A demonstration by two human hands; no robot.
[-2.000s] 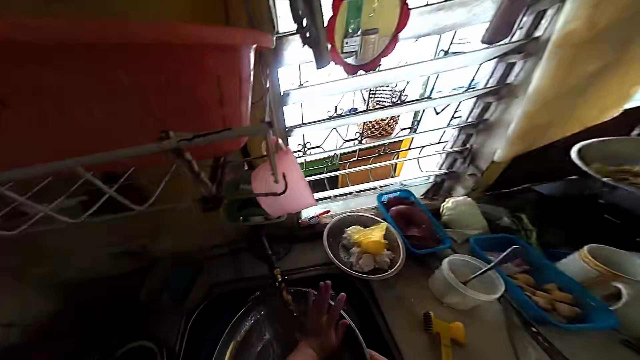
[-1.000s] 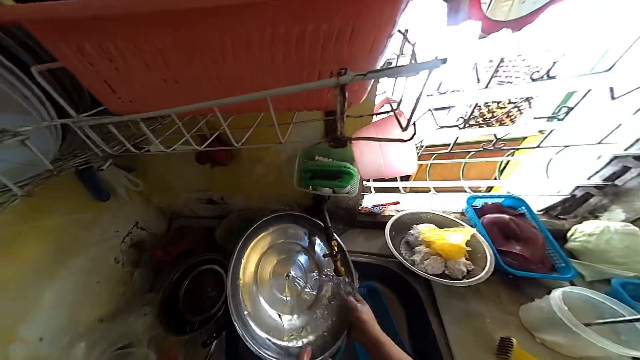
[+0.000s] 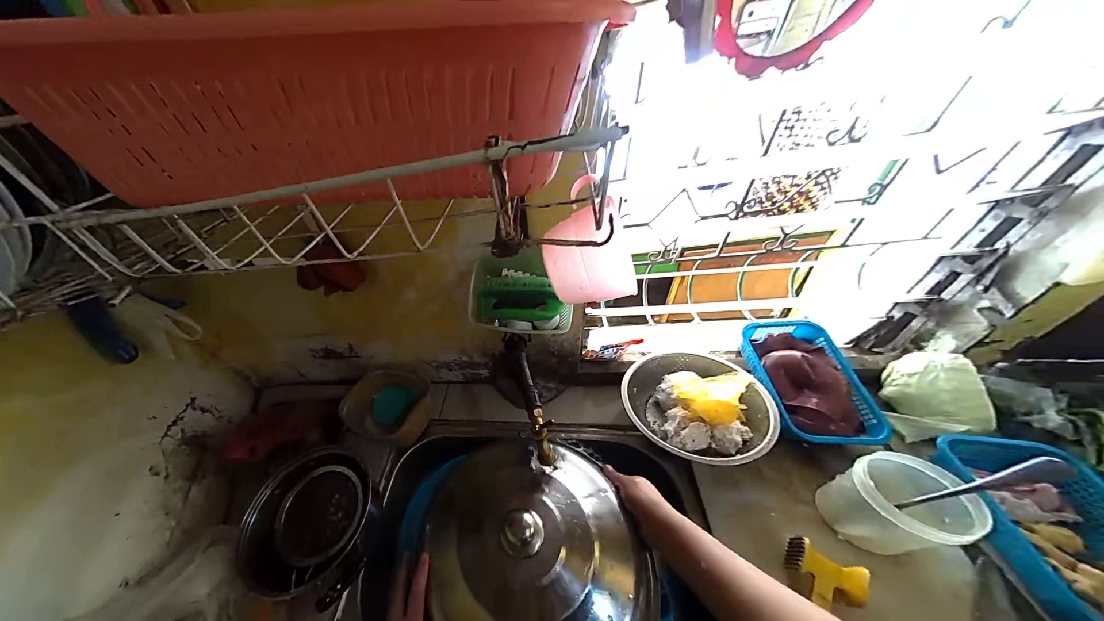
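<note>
A large round stainless steel lid [image 3: 539,552] with a knob on top is held over the sink [image 3: 681,492], beneath the faucet [image 3: 539,423]. My right hand [image 3: 634,493] grips its upper right edge. My left hand [image 3: 418,586] is at its lower left edge, mostly cut off by the frame, with only the fingers showing. Water seems to run from the faucet onto the lid. Part of a blue basin [image 3: 423,500] shows behind the lid, inside the sink.
Right of the sink are a metal colander [image 3: 634,414] with food, a blue basket [image 3: 875,427], a plastic tub [image 3: 841,509] with a utensil, and a yellow scraper brush [image 3: 828,573]. Left lies a dark pan [image 3: 250,552]. A wire rack [image 3: 345,185] with a red basket [image 3: 345,103] hangs overhead.
The lid has turned over: its inner face showed one second ago, and its knob side shows now. It sits lower under the faucet. My right hand has moved to its upper right edge.
</note>
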